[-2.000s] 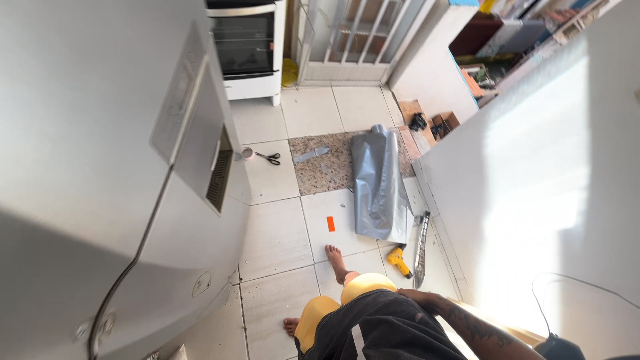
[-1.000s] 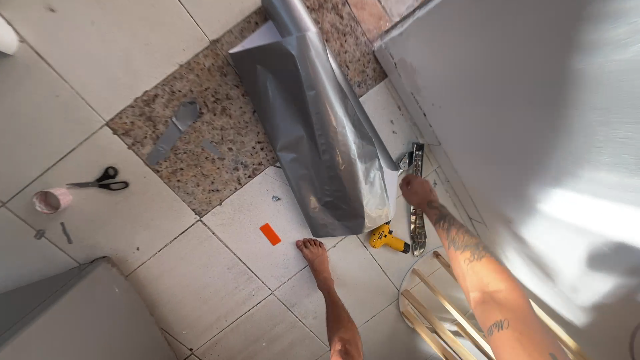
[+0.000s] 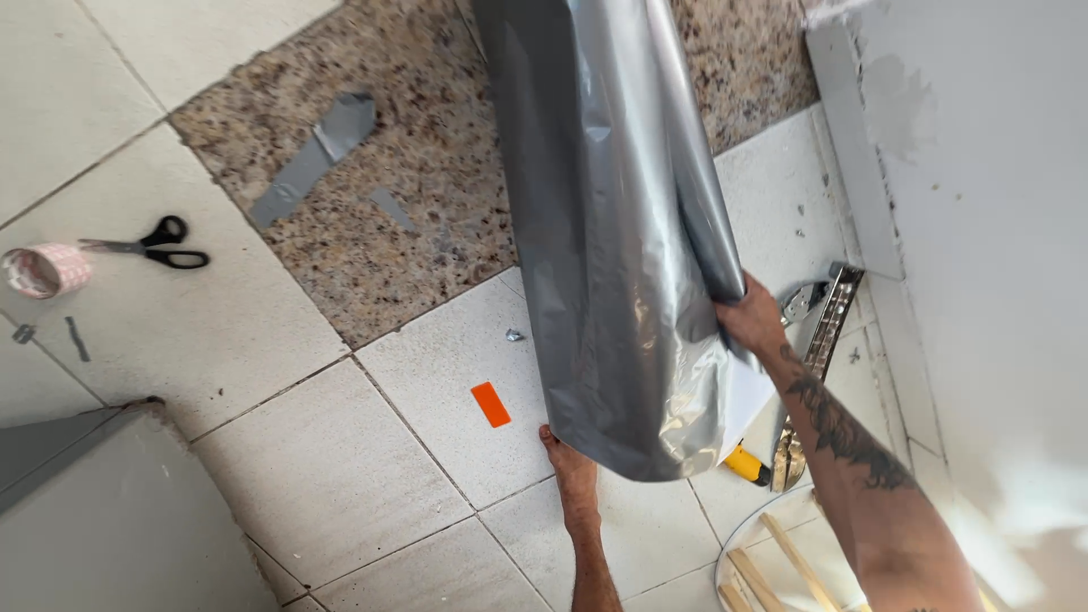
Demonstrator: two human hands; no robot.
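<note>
My right hand (image 3: 752, 316) is closed around the rolled right edge of a shiny silver sheet (image 3: 603, 255), near its lower end. The sheet is white on its underside, creased, and runs up past the top of the view. My left hand is not in view. Just right of my right hand, a long perforated metal bar (image 3: 829, 327) lies on the tiles beside another metal piece (image 3: 803, 302). A yellow tool with a black end (image 3: 746, 463) is partly hidden by the sheet. My bare foot (image 3: 574, 480) is at the sheet's lower left edge.
Black-handled scissors (image 3: 157, 246) and a tape roll (image 3: 47, 270) lie on the left tiles. Silver tape strips (image 3: 314, 161) are on the granite slab (image 3: 425, 93). An orange rectangle (image 3: 490, 405) lies before my foot. A wooden-slatted round object (image 3: 769, 561) stands lower right, a white wall (image 3: 994, 212) right.
The view has moved down close over the floor. My right hand, beside the metal bar one second ago, now grips the sheet's edge, and the sheet's lower part covers more of the yellow tool.
</note>
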